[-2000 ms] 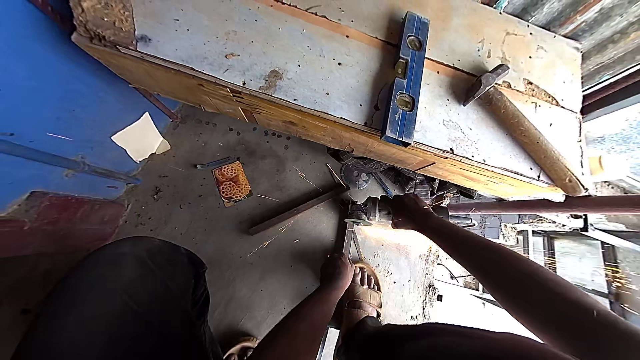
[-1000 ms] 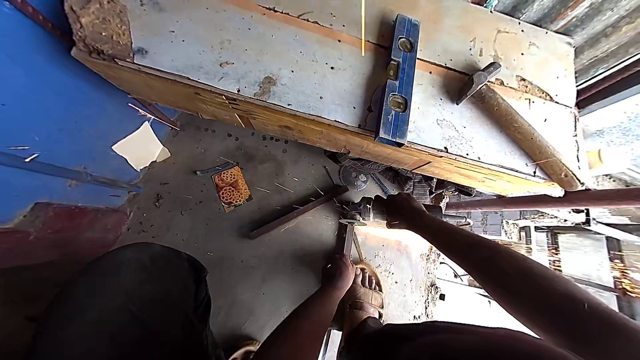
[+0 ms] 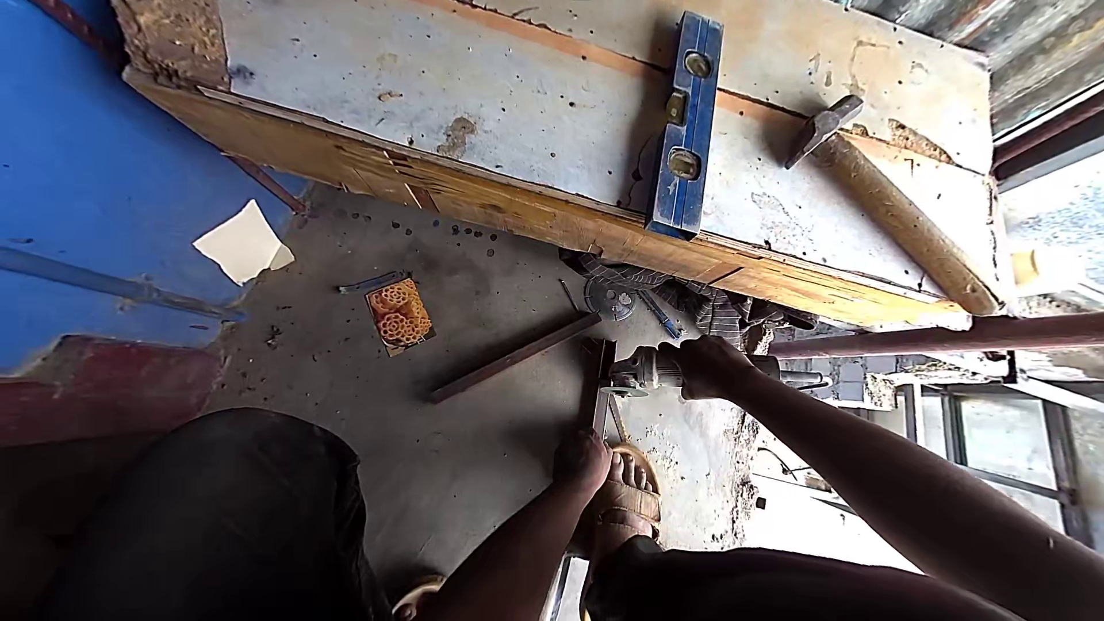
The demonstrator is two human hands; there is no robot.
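My right hand (image 3: pixel 709 367) is closed around the body of an angle grinder (image 3: pixel 651 369), whose disc lies against or just beside a metal bar (image 3: pixel 599 388). Lower down, my left hand (image 3: pixel 581 457) grips that same bar, close to my sandalled foot (image 3: pixel 628 496). A second dark metal bar (image 3: pixel 516 358) lies slantwise on the floor to the left of the grinder. Near its upper end rests a loose round disc (image 3: pixel 610 298), with a blue pen-like tool (image 3: pixel 660 314) beside it.
Above is a worn workbench (image 3: pixel 517 112) carrying a blue spirit level (image 3: pixel 686 129) and a hammer (image 3: pixel 897 207) with a thick handle. An orange patterned card (image 3: pixel 399 316) and white paper (image 3: pixel 244 243) lie at left. Dark striped cloth (image 3: pixel 720 310) sits under the bench edge.
Sparks flew across the floor in the earlier frames; none plainly show now. Both hands keep their holds on the grinder and the bar.
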